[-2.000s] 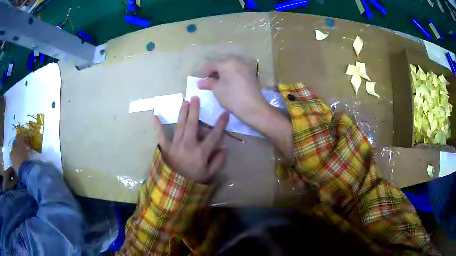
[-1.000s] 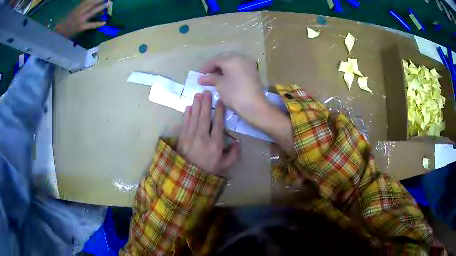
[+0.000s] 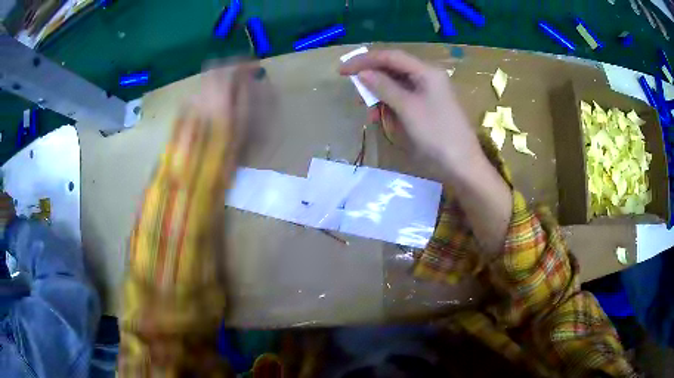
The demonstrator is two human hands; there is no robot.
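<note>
My right hand (image 3: pixel 406 92) pinches a small white strip (image 3: pixel 364 83) with thumb and fingers over the upper middle of the cardboard mat (image 3: pixel 295 288). Thin reddish wires hang just below this hand. My left hand (image 3: pixel 233 100) is blurred at the upper left of the mat; its fingers and anything in them cannot be made out. White sheets (image 3: pixel 392 207) lie flat, joined in a slanting row, glossy at the right end. Thin dark leads (image 3: pixel 336 236) stick out from their upper and lower edges.
Blue cells (image 3: pixel 319 37) lie on the green surface beyond the mat. Pale yellow pads (image 3: pixel 500 119) lie right of centre. A cardboard tray (image 3: pixel 567 159) of yellow pads (image 3: pixel 617 162) is at right. A metal bar (image 3: pixel 66 81) crosses upper left. Another person's sleeve (image 3: pixel 55 284) is at lower left.
My left hand has left the white sheets and moved up and left. My right hand has lifted away up and right with a white strip. The neighbour's arm has withdrawn from the green surface.
</note>
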